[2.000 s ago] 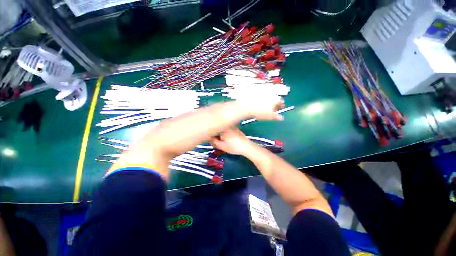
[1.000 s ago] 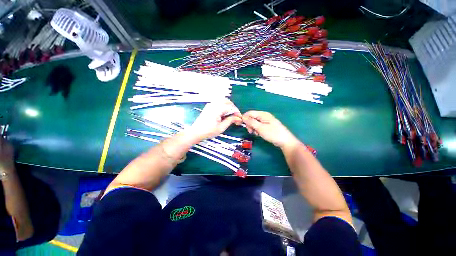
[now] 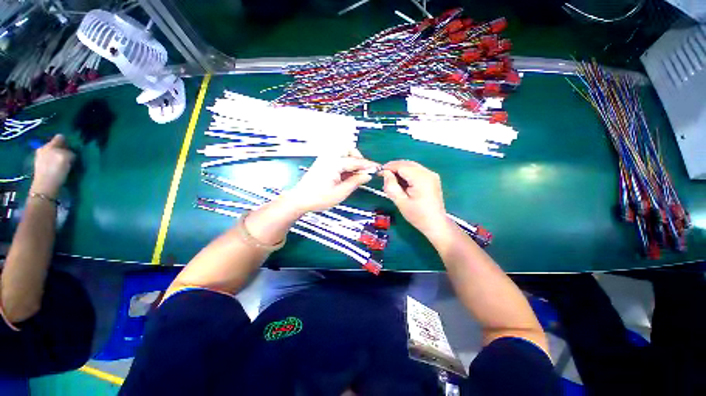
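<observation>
My bare left hand (image 3: pixel 333 183) and bare right hand (image 3: pixel 415 192) meet fingertip to fingertip above the mat's middle. They pinch the thin end of a wire lead and a white sleeve, mostly hidden by the fingers. A lead with a red connector (image 3: pixel 481 234) shows beyond my right wrist. Sleeved harnesses (image 3: pixel 333 232) lie below my left hand, red connectors to the right. White sleeves lie in a longer left pile (image 3: pixel 271 128) and a shorter right pile (image 3: pixel 457 131).
Unsleeved harnesses (image 3: pixel 395 66) are heaped behind the sleeves. A second wire bundle (image 3: pixel 639 155) lies at right, near a grey-white machine (image 3: pixel 681 93). A white fan (image 3: pixel 128 50) and dark cloth (image 3: pixel 94 122) are left of the yellow line (image 3: pixel 182 170). A neighbour's hand (image 3: pixel 53 162) is at far left.
My left arm has come back from across the right sleeve pile, and my fingertips now meet. The red connector beyond my right wrist shows more. A neighbour's hand has moved over the bench at left.
</observation>
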